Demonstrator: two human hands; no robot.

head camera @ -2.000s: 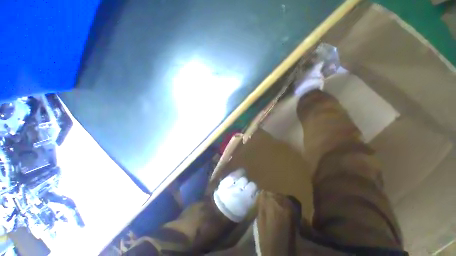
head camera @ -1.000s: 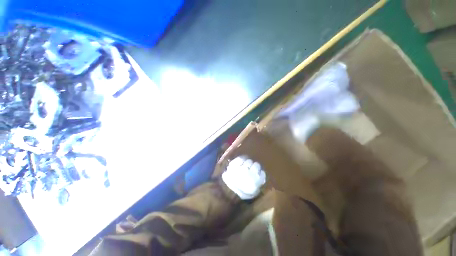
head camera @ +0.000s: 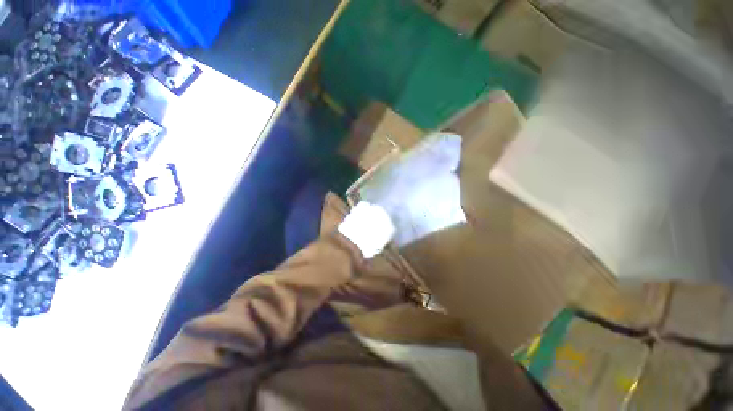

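My left hand, in a white glove, is a compact, washed-out shape at the near left rim of a large open brown carton. Its fingers look closed over the rim, but their outline is lost in glare. A pale bluish sheet or bag lies just beyond the glove, across the carton's far left side. A large pale grey-white sheet or panel, blurred, covers the carton's right side. My right hand is not in view.
Silver and black metal plate parts lie heaped on a white sheet on the bench at left. A blue bin is behind them. More cartons stand at the top right, and a strapped carton at the lower right. The floor is green.
The view has swung right. My right arm, earlier reaching into the carton with pale plastic, is gone from view. The blurred pale sheet has appeared at right. My left hand stays at the rim.
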